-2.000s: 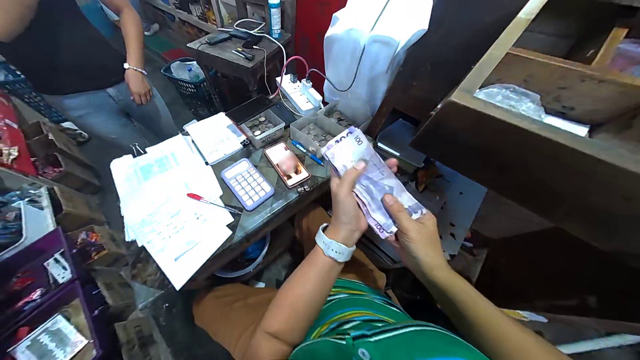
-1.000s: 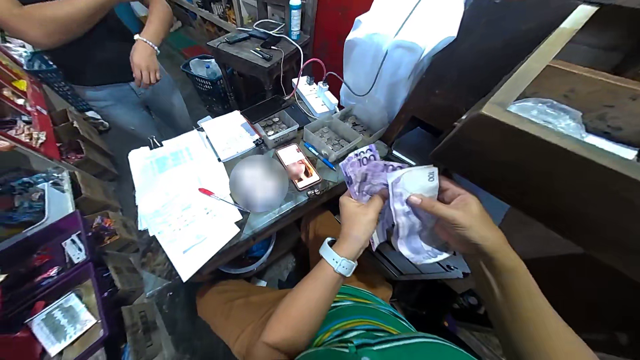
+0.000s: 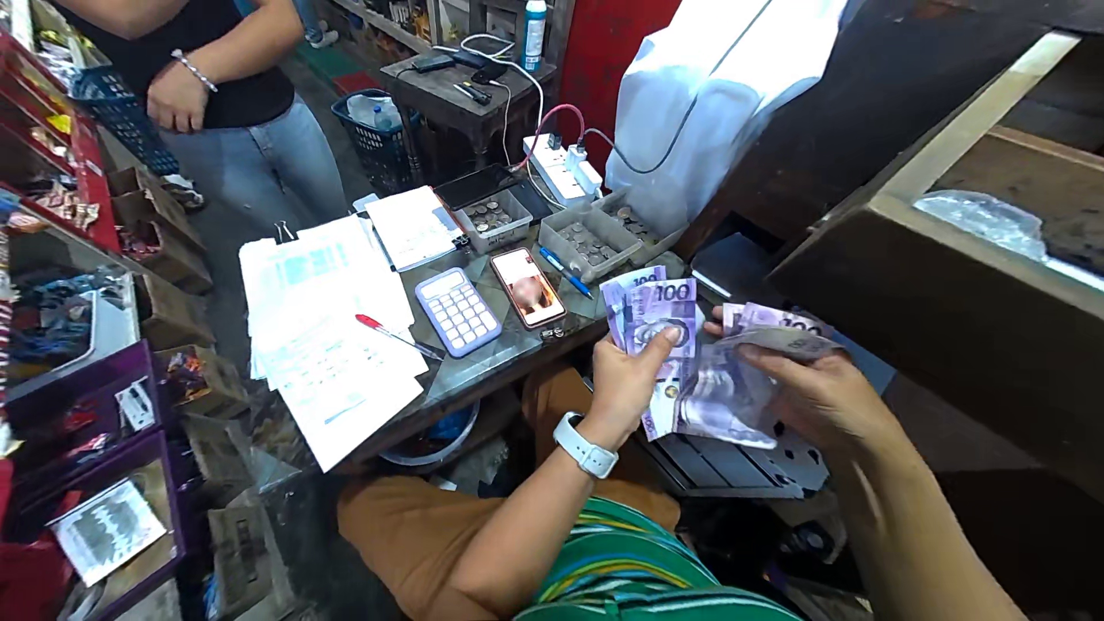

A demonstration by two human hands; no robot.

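My left hand (image 3: 628, 379), with a pale watch on its wrist, holds several purple 100 banknotes (image 3: 662, 302), thumb on top. To its right my right hand (image 3: 811, 388) grips more purple banknotes (image 3: 785, 332), some bent over its fingers; a blurred note spans between the two hands. Just left of the notes, on the table, lie a phone (image 3: 527, 289) with a lit screen, a blue pen (image 3: 566, 271) and a lilac calculator (image 3: 458, 312). Farther left are paper sheets (image 3: 336, 345) with a red pen (image 3: 388, 332) on them.
Plastic trays of coins (image 3: 591, 246) and a white power strip (image 3: 561, 172) stand at the table's back. An open wooden drawer (image 3: 931, 250) juts in at the right. A person (image 3: 216, 112) stands across the table at the upper left. Boxes of packaged goods (image 3: 194, 379) line the left.
The notes, closer together before, are now split into two fanned bunches, one in each hand. The view has shifted somewhat. The person across the table has lowered an arm slightly.
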